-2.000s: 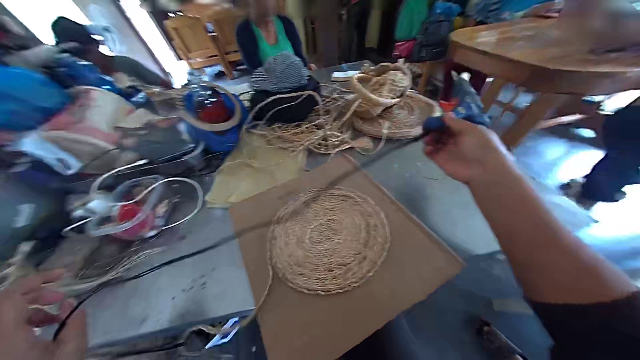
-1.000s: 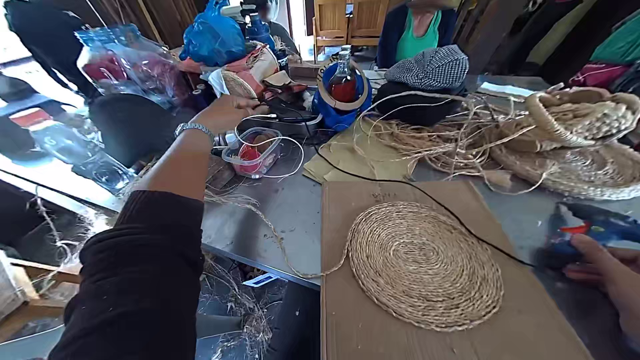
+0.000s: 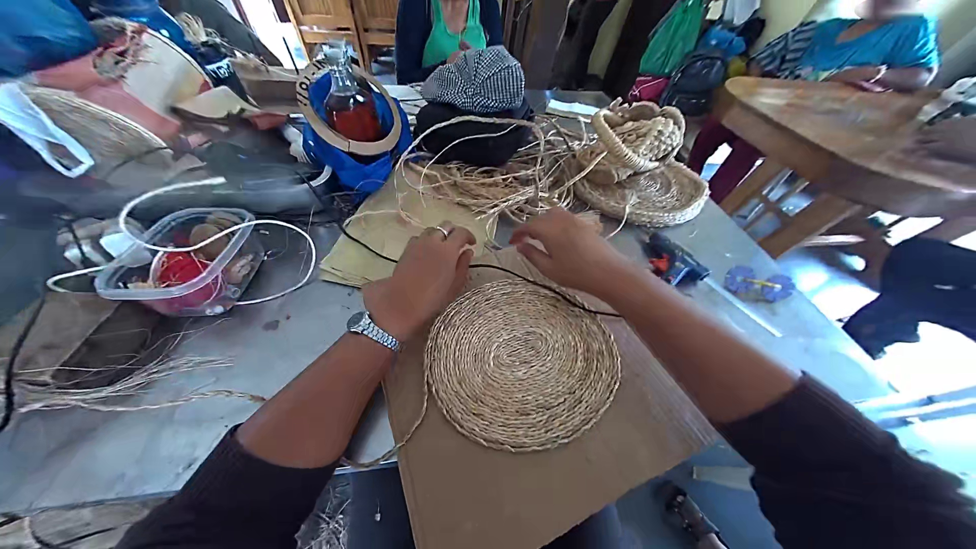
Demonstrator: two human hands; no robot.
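A round mat of coiled plant-fibre rope lies flat on a cardboard sheet. My left hand, with a ring and a metal wristwatch, is over its far left edge, fingers curled; whether they grip anything is unclear. Beyond the far edge, my right hand has thumb and fingers apart and no visible object between them. A black cable passes by both hands and over the mat's upper right edge. From the mat's left side trails a rope end. What looks like a blue glue gun rests right of my right hand.
A clear plastic tub with red material and a white cord stand left on the metal table. Behind are a bottle of red liquid, a checked cap, loose fibres and woven pieces. People sit farther back.
My left hand has come from the far left to the mat's far side. My right hand has left the blue tool and moved over beside it. The view has turned right.
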